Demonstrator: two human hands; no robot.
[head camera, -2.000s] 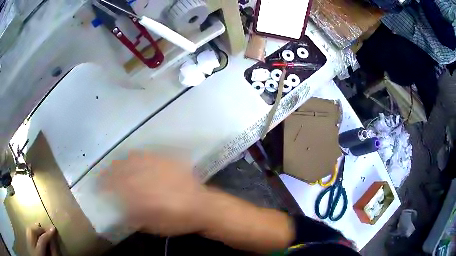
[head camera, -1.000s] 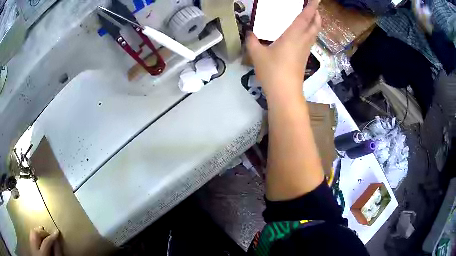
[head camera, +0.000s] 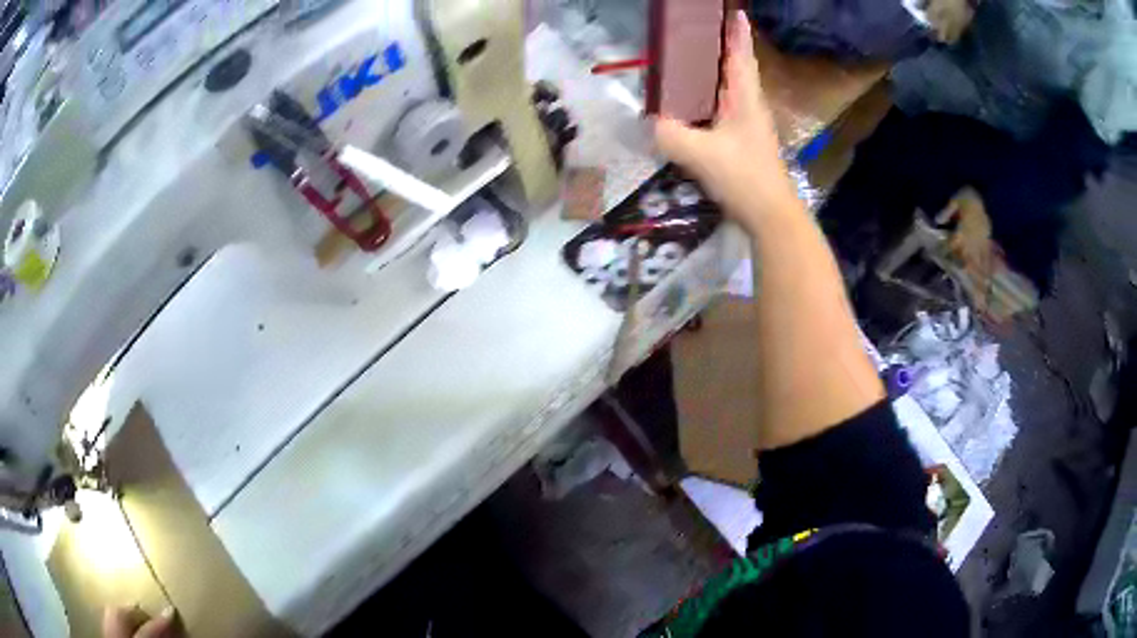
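My right hand (head camera: 736, 143) holds the reddish smartphone (head camera: 688, 62) at the top of the view, past the end of the machine head. The phone is cut off by the top edge. My left hand (head camera: 140, 622) is at the bottom left, mostly cut off. Its fingertips rest on the tan garment panel (head camera: 200, 586). The panel lies under the presser foot and needle (head camera: 90, 480) in bright lamp glare. A thin dark line runs along the panel towards my left fingertips.
Red-handled snips (head camera: 343, 206) lie on the machine head. A dark bobbin tray (head camera: 642, 237) is at the table's far right. Brown pocket pieces (head camera: 717, 386) and a small box (head camera: 954, 511) are on the side table, partly behind my right arm. Another person's hand (head camera: 966, 224) shows at right.
My right hand has gone from above the machine table to the smartphone and now holds it, tilted and lifted. The bobbin tray shows again. My left fingers remain on the panel; the view has shifted.
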